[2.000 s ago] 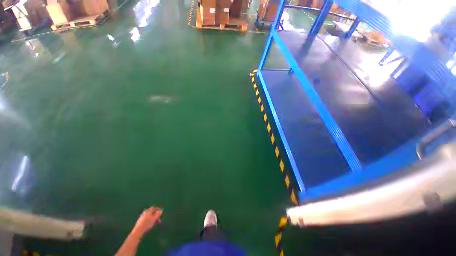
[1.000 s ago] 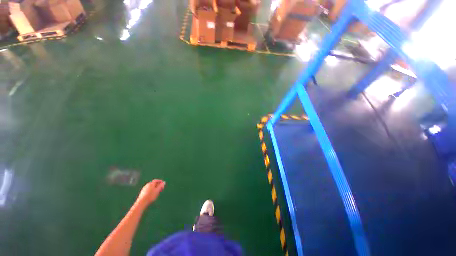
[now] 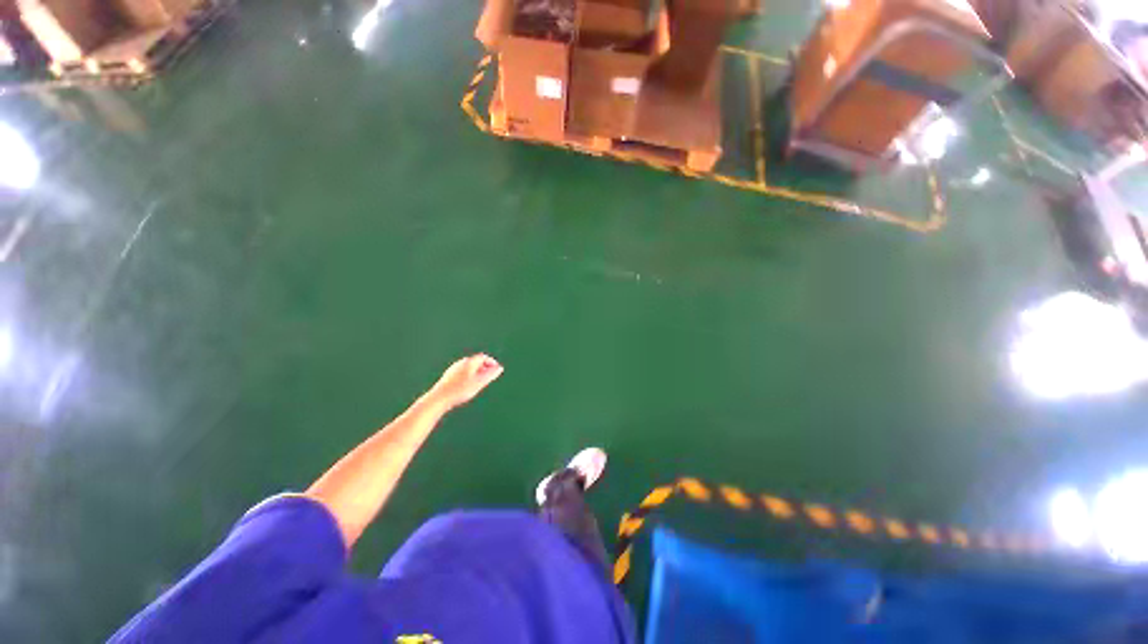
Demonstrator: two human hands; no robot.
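Observation:
My left hand (image 3: 470, 377) hangs bare over the green floor (image 3: 378, 264), left of centre. Its fingers look curled in, and no object shows in it, though it is small and slightly blurred. My left arm reaches out from a blue sleeve. My right hand is not in view. No work object lies near my hands. My shoes (image 3: 587, 466) show on the floor below the hand, with my blue shirt at the bottom edge.
Open brown cartons (image 3: 535, 88) stand on a wooden pallet ahead. A large brown load (image 3: 869, 76) stands right of them. Another pallet (image 3: 120, 50) is at top left. Yellow-black tape (image 3: 818, 515) edges a blue structure (image 3: 781, 604) at bottom right.
The blue frame has slid from the right side to the bottom right. The cartons ahead look nearer. My left hand shows higher and further right. Both shoes now show.

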